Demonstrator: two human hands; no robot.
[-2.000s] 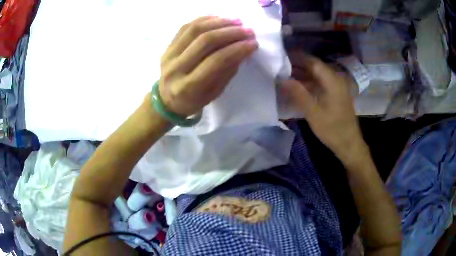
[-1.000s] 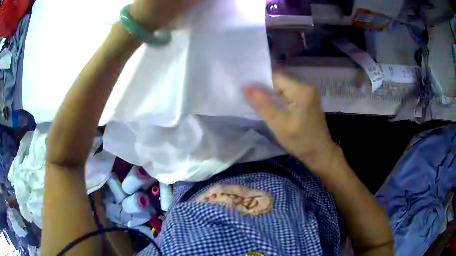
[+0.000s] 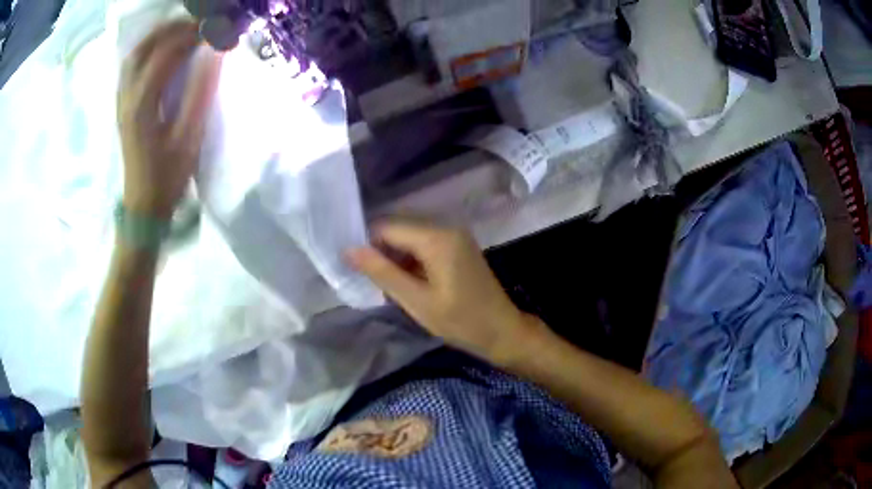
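A large white garment piece (image 3: 277,201) lies over the machine table and hangs down over the lap. My left hand (image 3: 167,119), with a green bangle at the wrist, is blurred and rests on the cloth at the upper left, near the lit needle area (image 3: 311,81); its exact hold on the cloth cannot be made out. My right hand (image 3: 430,277) pinches the cloth's right edge between thumb and fingers, at the table's front. The needle area glows purple-white and its detail is overexposed.
A white label strip (image 3: 574,134) and grey fabric strips (image 3: 645,148) lie right of the machine on the table (image 3: 564,186). A dark phone-like object (image 3: 744,36) is at the far right. Light blue garment pieces (image 3: 741,296) fill a cardboard box (image 3: 830,382). Thread cones show partly at bottom left.
The view has shifted right, showing more of the blue pieces and the box. My right hand now pinches the cloth edge. My left hand has come into full view near the needle area.
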